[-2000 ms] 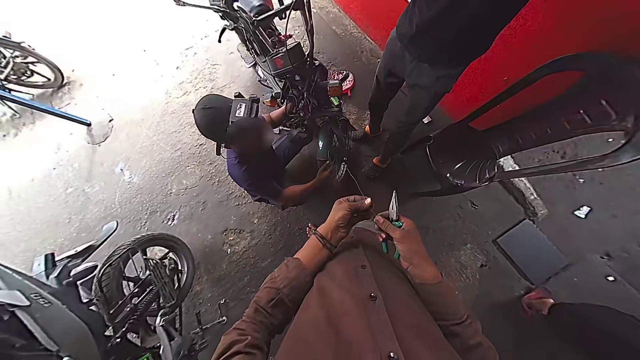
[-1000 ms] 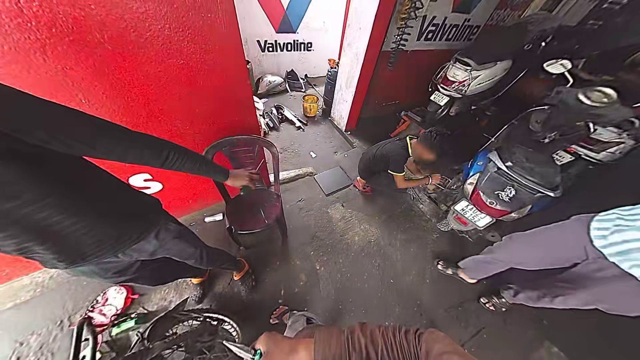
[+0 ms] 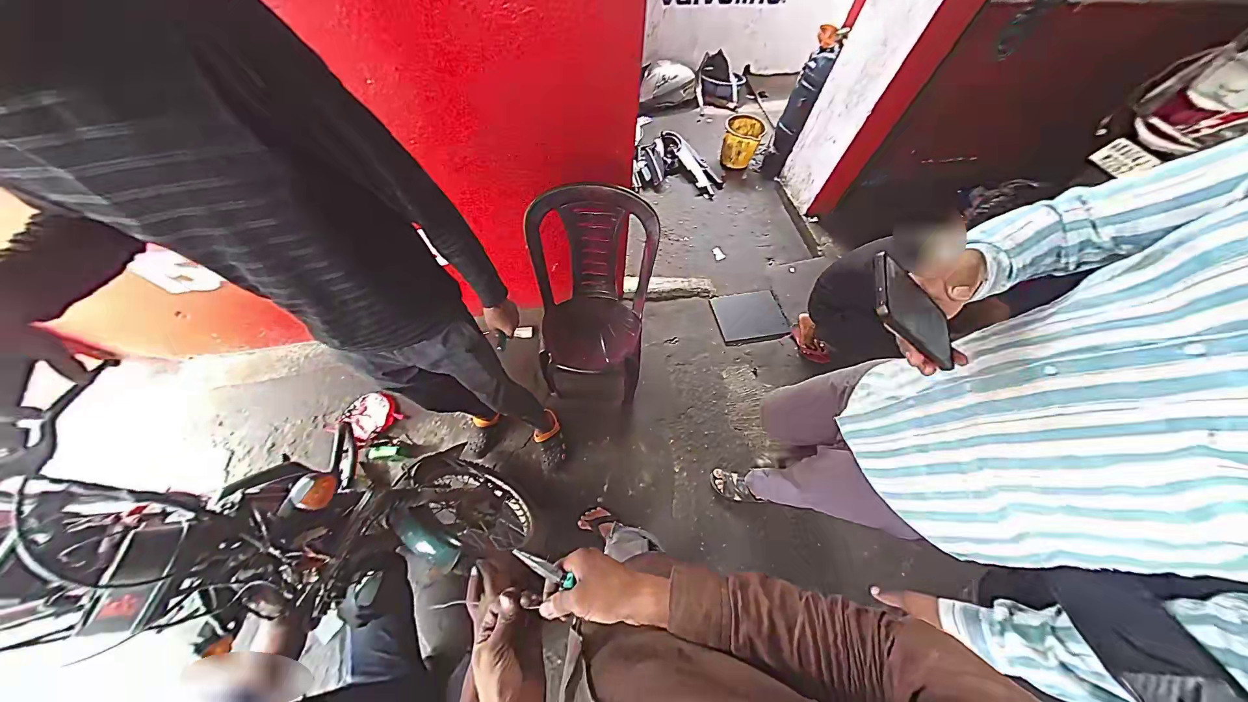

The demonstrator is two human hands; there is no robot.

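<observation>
My right hand (image 3: 609, 587) is closed around green-handled pliers (image 3: 538, 565), whose metal jaws point up and left. Close beside it, my left hand (image 3: 497, 624) has its fingers pinched together; a thin wire (image 3: 450, 604) appears to come out at its left side. The two hands are near each other, low in the view, in front of my brown shirt. Left of them is a partly stripped motorcycle (image 3: 322, 546) with exposed wiring and a spoked wheel (image 3: 478, 507).
A plastic chair (image 3: 590, 331) stands by the red wall. A person in black (image 3: 341, 195) stands left of it. At the right, a person in a striped shirt (image 3: 1053, 419) holds a phone (image 3: 912, 310). Someone crouches behind. A yellow bucket (image 3: 743, 141) is farther back.
The view has swung far round from the first frame. The striped-shirt person has come closer, with a phone now visible. Both my hands show again; one second ago only one was plain.
</observation>
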